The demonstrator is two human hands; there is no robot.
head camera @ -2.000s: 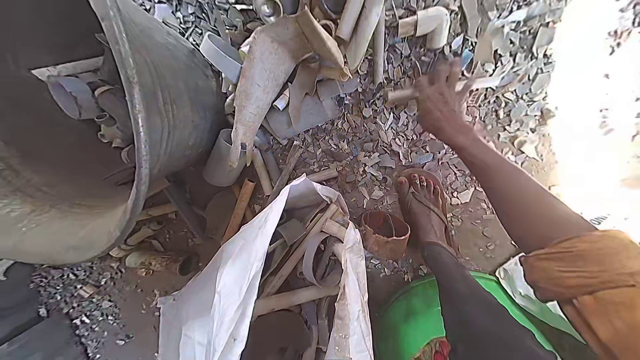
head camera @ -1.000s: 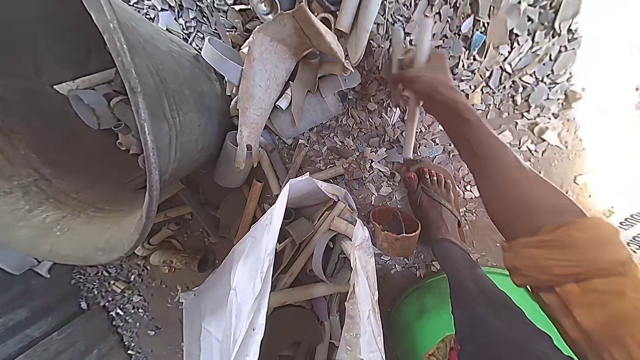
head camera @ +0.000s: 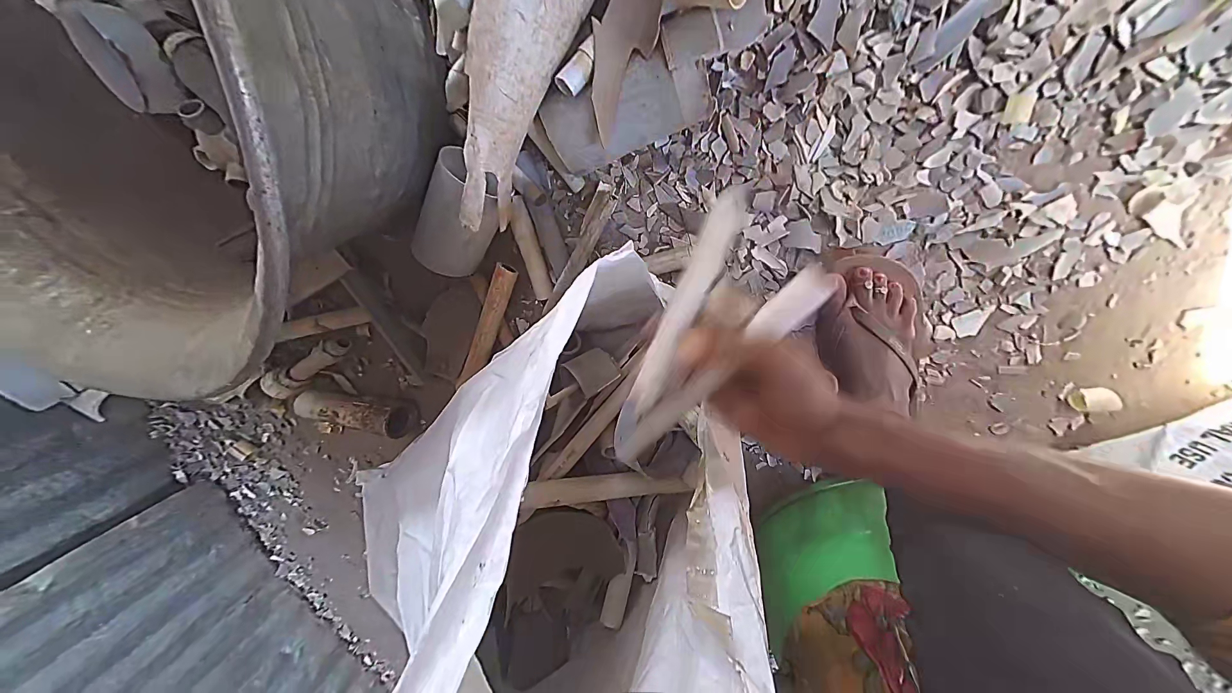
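Observation:
My right hand (head camera: pixel 760 385), blurred by motion, is closed around pale pieces of plastic pipe (head camera: pixel 688 289) above the right edge of the open sack. The white woven sack (head camera: pixel 462 520) holds pipe lengths (head camera: pixel 606 489), curved offcuts and other scraps. My left hand is out of view. To the right of the held pieces is my sandalled foot (head camera: pixel 871 337), among broken plastic chips (head camera: pixel 962 202).
A large grey tub (head camera: pixel 337 115) with pipe scraps inside lies on its side at upper left. A short grey pipe (head camera: pixel 454 217) stands near it. Corrugated sheets (head camera: pixel 125 587) lie at lower left, and a green container (head camera: pixel 828 544) is beside the sack.
My right hand has moved from the chip-covered ground beyond my foot to above the sack, bringing pipe pieces with it. One second ago it held pipe pieces above the ground.

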